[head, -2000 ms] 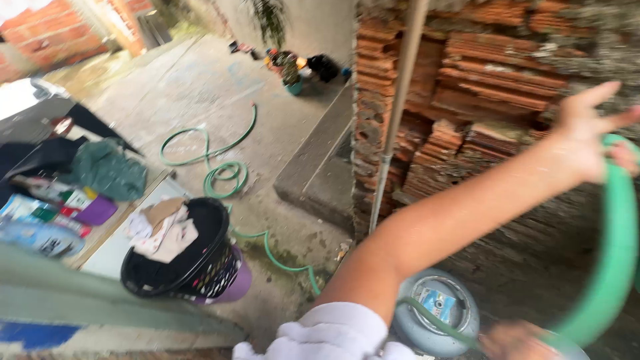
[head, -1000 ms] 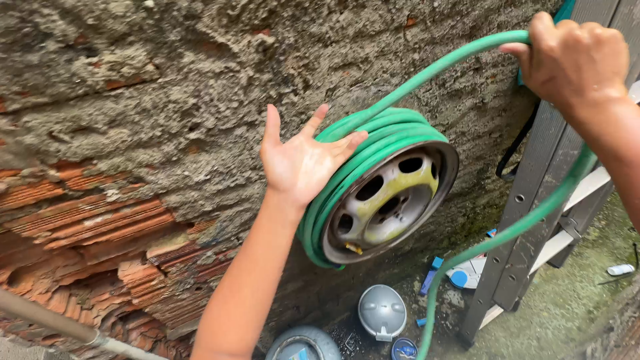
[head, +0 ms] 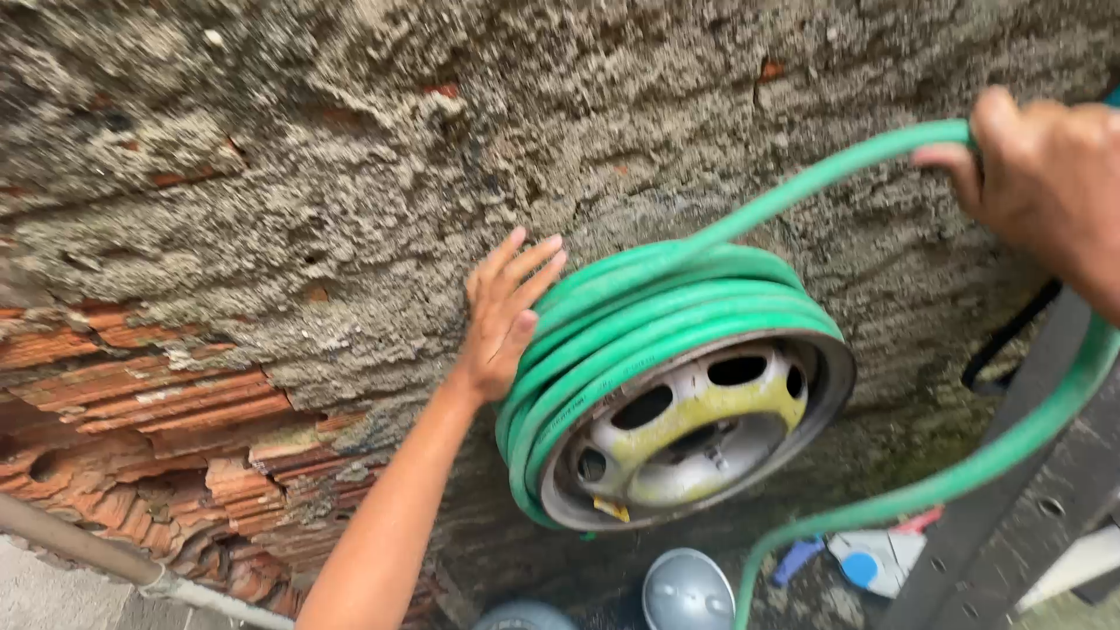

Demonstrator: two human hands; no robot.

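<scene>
A green garden hose [head: 665, 324] is wound in several turns around a steel car wheel rim [head: 700, 437] mounted on the rough wall. My left hand [head: 503, 319] rests against the left side of the coils, fingers extended and grasping nothing. At the upper right, my right hand [head: 1041, 166] is closed around the hose. From it one stretch runs down left onto the top of the coils. Another stretch hangs from the right edge and curves down to the bottom of the view.
The wall [head: 350, 175] has crumbling mortar and broken hollow bricks [head: 175, 394]. A pipe [head: 79, 542] crosses the lower left. A metal ladder [head: 989, 490] leans at the right. Below the rim are a grey rounded object [head: 689, 588] and a blue-and-white item [head: 875, 560].
The view has swung from the yard, with hose on its floor, to the wall-mounted rim. Since one second ago, my left hand has gone from palm-out to lying along the coils; my right hand still grips the hose.
</scene>
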